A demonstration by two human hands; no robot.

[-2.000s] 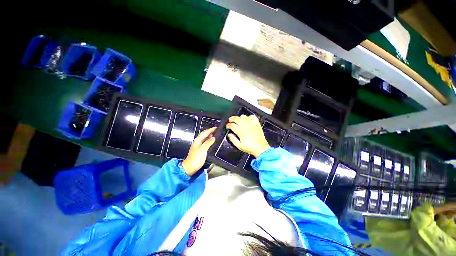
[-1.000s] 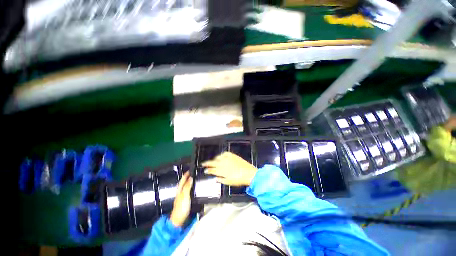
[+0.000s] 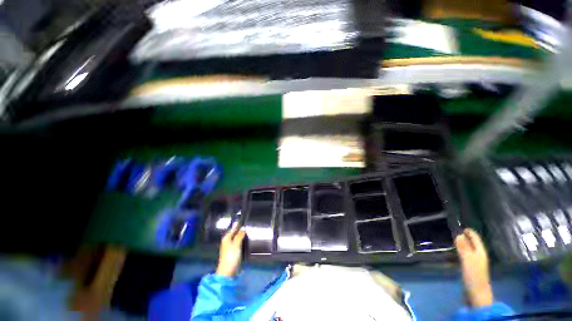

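Note:
A long black foam tray (image 3: 326, 257) lies across the bench in front of me, blurred. Its pockets hold glossy dark phone screens (image 3: 260, 233) with bright reflections. My left hand (image 3: 231, 252) grips the tray's left end. My right hand (image 3: 473, 260) grips its right end, fingers at the front corner. Part of another tray with a screen (image 3: 221, 216) shows beyond my left hand. Whether the long tray is lifted or resting I cannot tell.
Blue parts bins (image 3: 177, 227) stand at left. Pale sheets (image 3: 323, 150) and another black tray (image 3: 411, 141) lie behind. A clear blister tray (image 3: 533, 210) is close at right. A shelf edge (image 3: 464, 69) and its blurred post (image 3: 517, 116) are beyond.
My right hand has left the screens near the tray's left end and moved to its right end. My left hand stays at the left end. The camera view has shifted.

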